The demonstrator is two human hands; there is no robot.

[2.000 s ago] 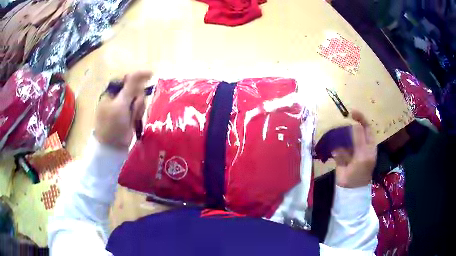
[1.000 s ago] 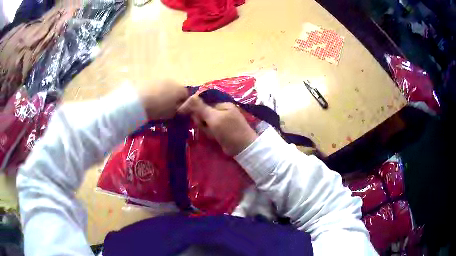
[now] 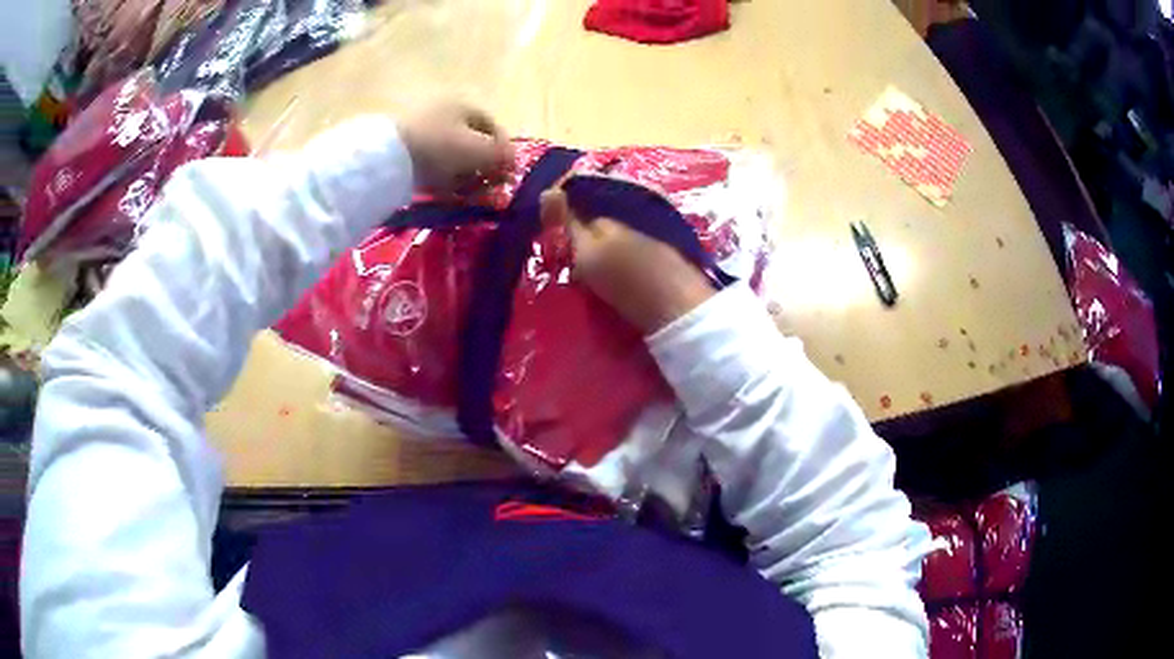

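Note:
A stack of red bagged garments (image 3: 586, 373) lies on the table in front of me, tilted, with a round white print at its left. A dark fabric strip (image 3: 484, 341) runs over the stack and crosses other dark lengths near its far edge. My left hand (image 3: 457, 148) is at the far left of the crossing, fingers curled; what it holds is hard to see. My right hand (image 3: 621, 264) is over the crossing with its fingers closed on the strip. One strip length arcs over my right hand towards the right.
Thread snips (image 3: 874, 264) and a red-dotted sticker sheet (image 3: 913, 144) lie on the table (image 3: 798, 77) at the right, with loose dots near its edge. A red garment (image 3: 658, 17) is at the far side. Bagged garments (image 3: 103, 161) lie far left. Tied bundles (image 3: 978, 560) are below right.
My hands have gone from apart at both sides of the stack to together at the strip over its far part. Since one second ago, my left hand has drawn slightly away from my right.

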